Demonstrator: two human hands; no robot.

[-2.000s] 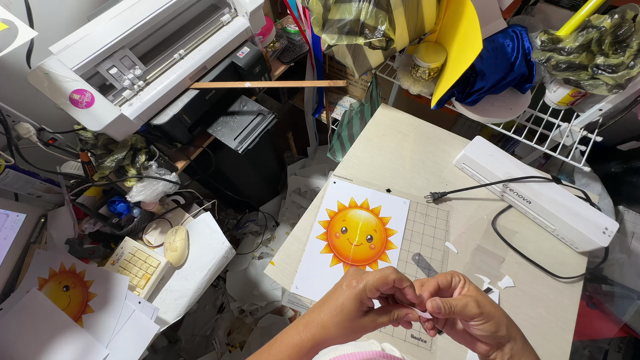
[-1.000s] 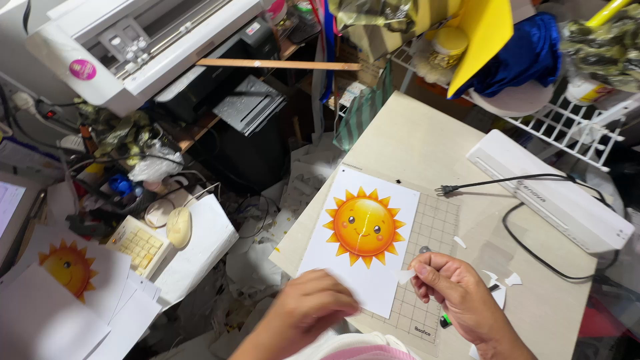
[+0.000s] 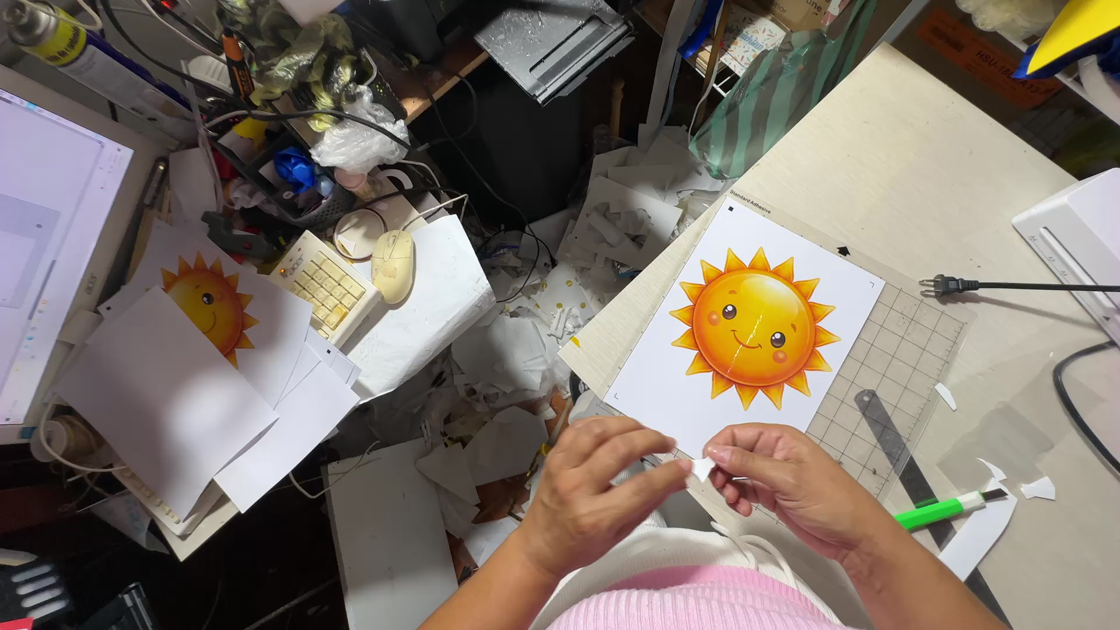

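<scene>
A small white paper scrap [image 3: 703,469] is pinched in the fingertips of my right hand [image 3: 770,477]. My left hand [image 3: 604,490] is beside it, its fingertips at the scrap's left edge; whether they grip it I cannot tell. Beyond both hands, a white sheet printed with a smiling sun [image 3: 754,328] lies on a gridded cutting mat [image 3: 906,350], with a pale broken line down the sun's face. A metal ruler [image 3: 897,446] lies partly on the mat, and a green craft knife [image 3: 941,512] rests across it near my right forearm.
More paper scraps [image 3: 1038,488] and a power plug [image 3: 949,284] lie on the table [image 3: 840,131], a white machine [image 3: 1081,236] at its right edge. To the left are stacked sheets [image 3: 175,394], a keyboard [image 3: 324,289], a mouse [image 3: 393,267] and a screen [image 3: 52,236]. Paper waste [image 3: 507,350] covers the floor between.
My left hand, apart from my right one a second ago, has come back beside the scrap. The view has shifted down and to the left.
</scene>
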